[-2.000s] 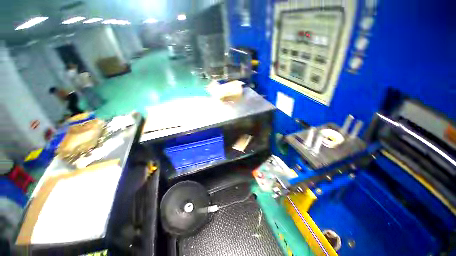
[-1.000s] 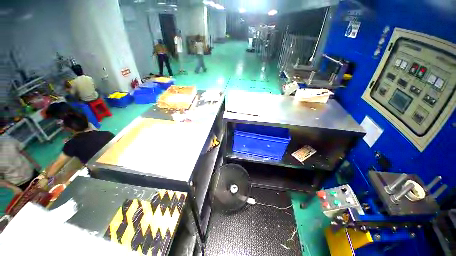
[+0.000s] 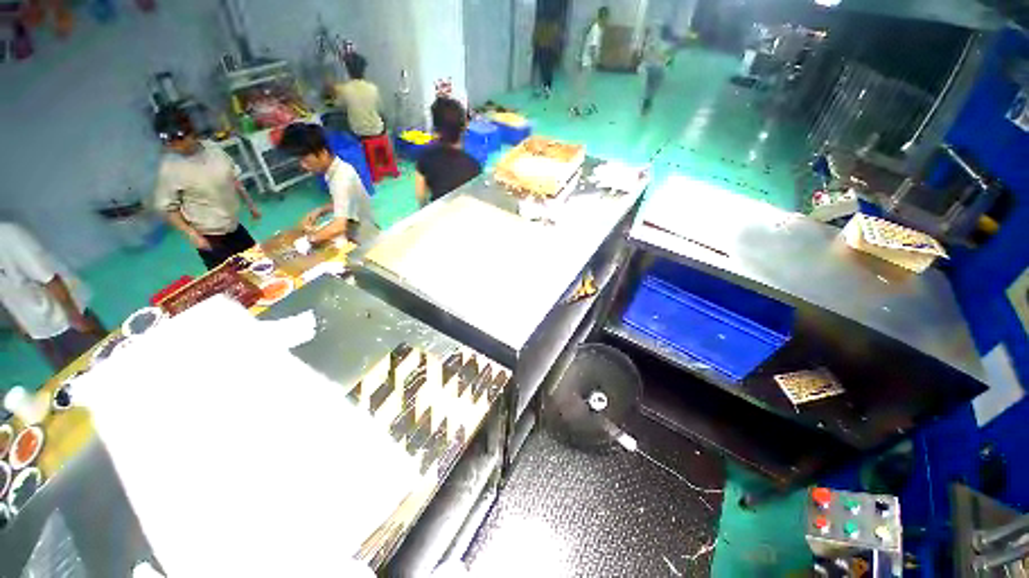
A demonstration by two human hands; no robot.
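Note:
Neither of my hands can be made out. A large, overexposed white sheet or stack of sheets (image 3: 254, 440) lies on the near left bench (image 3: 339, 311); single layers cannot be told apart. Beside it is a black-and-pale zigzag pattern (image 3: 434, 395) on the bench. A pale sheet (image 3: 485, 265) lies on the middle bench. A cream block with a dotted top (image 3: 895, 239) sits on the right bench (image 3: 790, 271).
A black floor fan (image 3: 592, 395) stands by the middle bench, its cable on the dark mat. A blue crate (image 3: 705, 322) and a dotted piece (image 3: 808, 386) are under the right bench. A button box (image 3: 854, 522) is at lower right. Several people are at the left and back.
The view has swung left and down. The near left bench with the white sheets has come into view, and the press control panel has mostly left at the right.

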